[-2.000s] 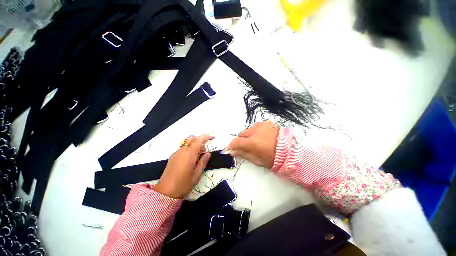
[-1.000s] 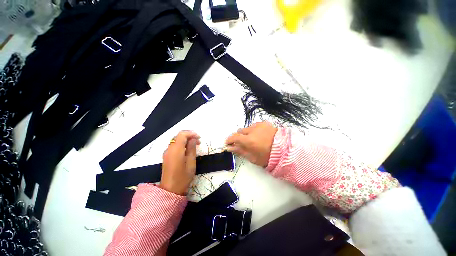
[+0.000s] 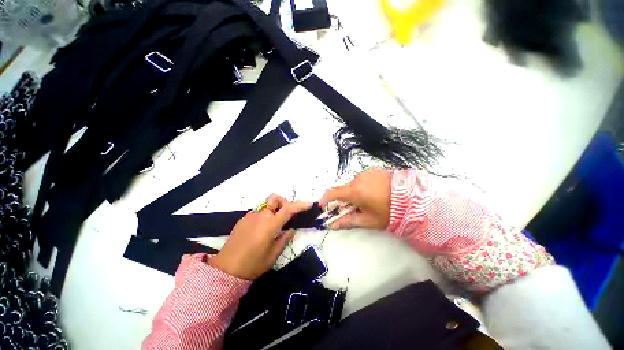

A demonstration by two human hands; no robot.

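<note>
A black webbing strap [image 3: 202,224] lies flat in front of me, its right end between my hands. My left hand [image 3: 258,236] rests on the strap with its fingertips near that end; a gold ring is on one finger. My right hand [image 3: 359,202] grips the strap's end, with small pale, shiny glints at its fingertips that I cannot make out. The buckle at this end is mostly hidden by the fingers. Thin loose threads [image 3: 291,247] lie just below the strap.
A large black strap pile [image 3: 130,89] with silver buckles fills the upper left. A frayed thread bundle [image 3: 410,147] lies right of centre. Stacked straps [image 3: 284,301] lie nearest me, beside a dark piece with a rivet [image 3: 404,318]. A blue object [image 3: 581,212] stands at the right.
My left hand has moved right and down onto the strap near its end. My right hand has moved slightly right and down onto the end. The strap has shifted a little.
</note>
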